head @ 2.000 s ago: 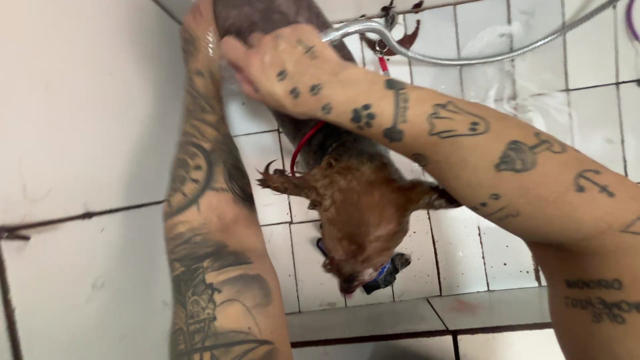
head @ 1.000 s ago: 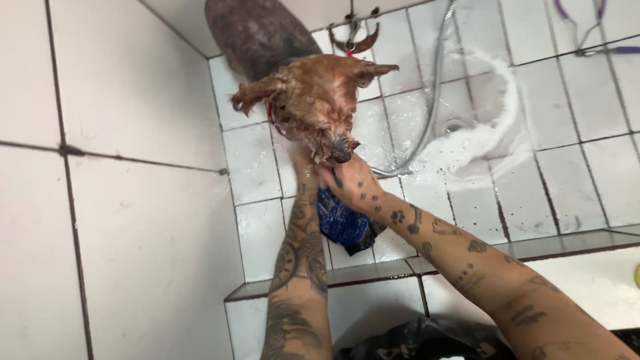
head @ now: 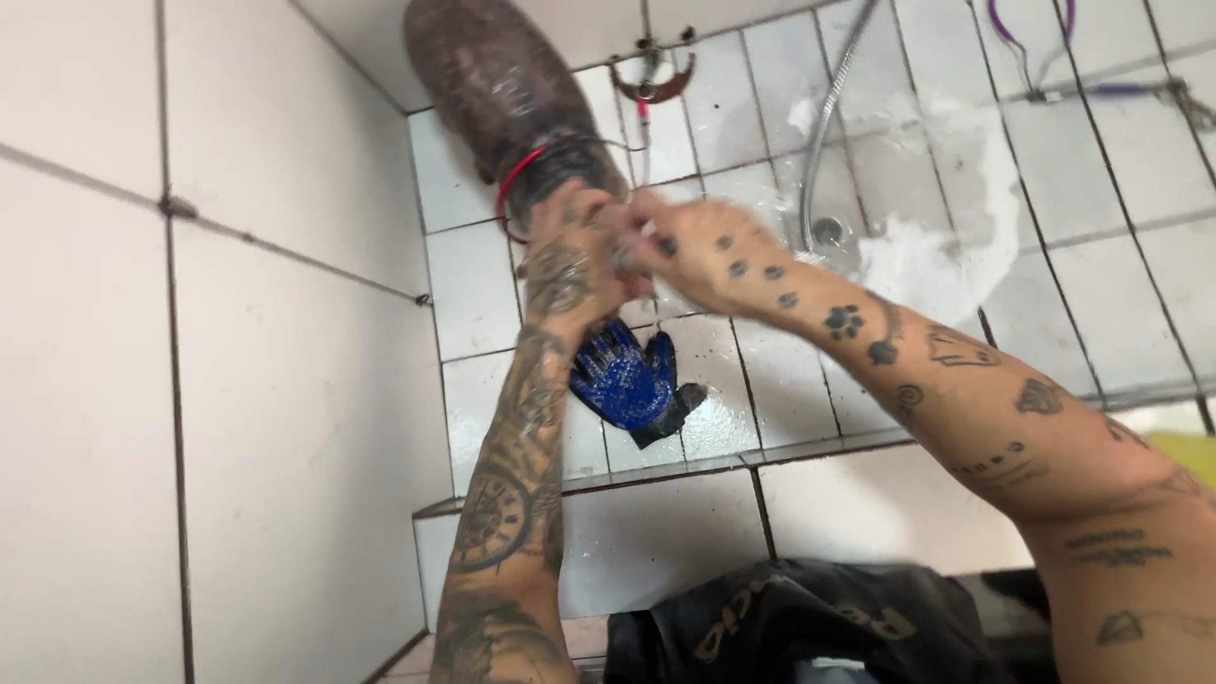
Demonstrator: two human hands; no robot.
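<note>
A wet dog [head: 513, 85] stands in a white tiled tub with its back toward the top of the view and a red loop [head: 521, 180] around its neck. My left hand [head: 575, 252] covers the dog's head, fingers bent over it. Beside it and touching the head area is my right hand [head: 698, 242], blurred, its fingers curled; whether it grips anything is hidden. Most of the head lies behind both hands. Just below them a blue and black rubber-coated grooming glove [head: 627, 380] rests on the tiles.
A metal shower hose [head: 826, 123] runs down to near the drain [head: 829, 231], with suds to its right. A tether hangs from a wall fitting [head: 652, 81]. Purple-handled wire gear [head: 1035, 57] is at upper right. The tub's ledge [head: 741, 464] crosses in front of me; a tiled wall [head: 285, 380] stands left.
Both hands have moved up from under the dog's muzzle onto its head, which was in plain sight one second ago. The glove now shows more fully.
</note>
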